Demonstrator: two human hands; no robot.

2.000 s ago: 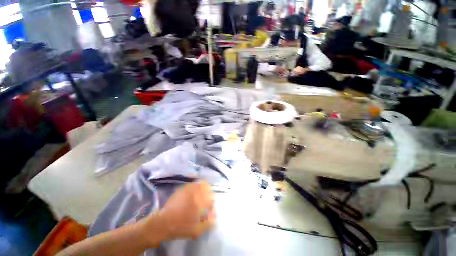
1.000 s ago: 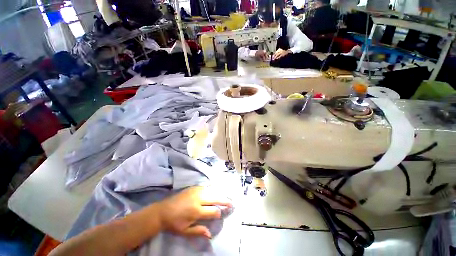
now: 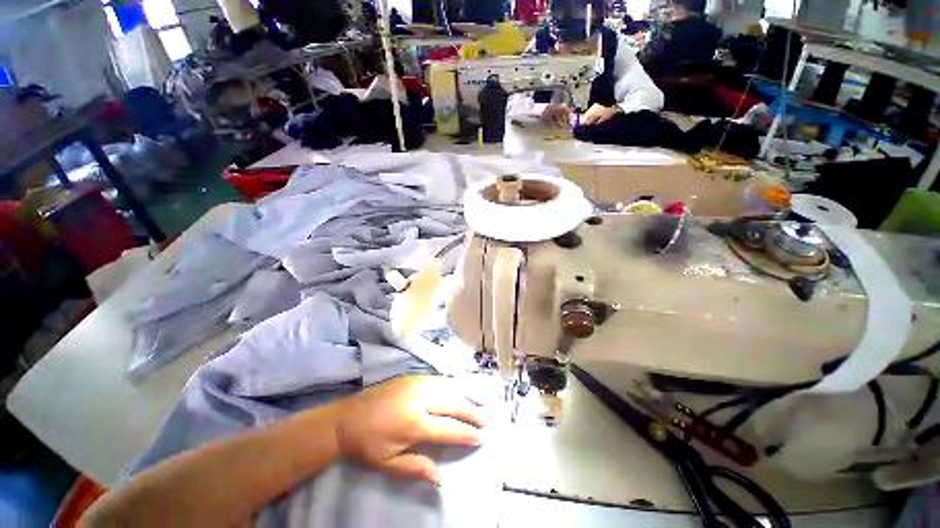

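My left hand (image 3: 407,425) lies palm down on the light grey cloth (image 3: 278,356), fingers apart, its fingertips just left of the presser foot and needle (image 3: 512,392). The cloth under the fingertips is washed out by bright light. The cloth runs from the heap at the left, under my hand, to the bottom edge. The cream sewing machine head (image 3: 680,299) stands at the right. My right hand is not in view.
Black-handled shears (image 3: 675,449) and a small reddish-brown tool (image 3: 722,433) lie right of the needle. A white tape roll (image 3: 526,222) sits on the head; a loose white strip (image 3: 876,309) hangs at right. An orange crate edge (image 3: 77,503) shows lower left. Another person's hands (image 3: 579,113) work behind.
My left hand has gone from a blurred, curled shape to lying flatter on the cloth, fingers spread near the needle. The view has shifted slightly.
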